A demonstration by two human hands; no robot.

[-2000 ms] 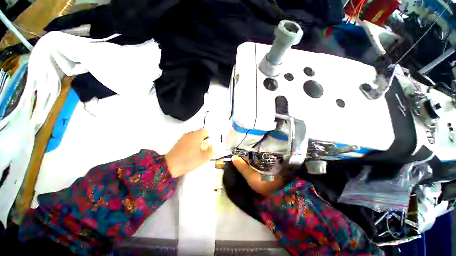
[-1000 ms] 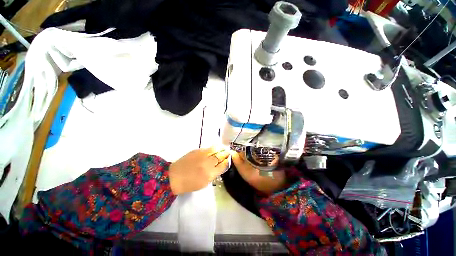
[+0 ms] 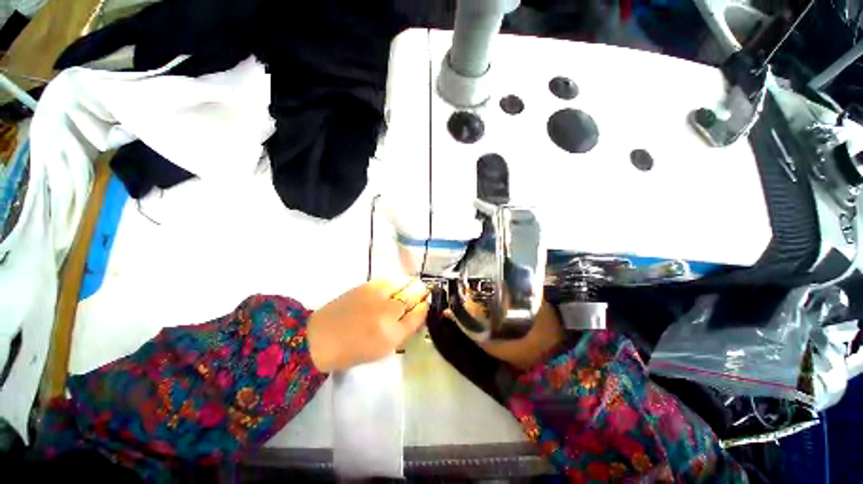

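My left hand point(image 3: 369, 326) lies on the pale strip point(image 3: 368, 416) just left of the needle area point(image 3: 437, 288), its fingertips close to the presser foot. The strip runs from under this hand down over the table's front edge. My right hand point(image 3: 525, 342) is partly hidden behind the shiny take-up lever guard point(image 3: 519, 269) of the white sewing machine point(image 3: 625, 180). A black fabric piece point(image 3: 464, 354) lies under and beside my right hand. The fingertips of my right hand and the needle are hidden, so its grip cannot be told.
Black fabric point(image 3: 322, 142) lies behind the table area. A tangled white strip bundle point(image 3: 57, 161) hangs at the left beside a wooden strip point(image 3: 80, 274) and a blue flat object point(image 3: 104, 236). A clear zip bag point(image 3: 738, 350) lies at the right, above a parts tray point(image 3: 771, 430).
The view has shifted, so the machine head sits higher and looks larger. My left hand has moved from flatter beside the needle to lower, with curled fingers. My right hand stays behind the guard.
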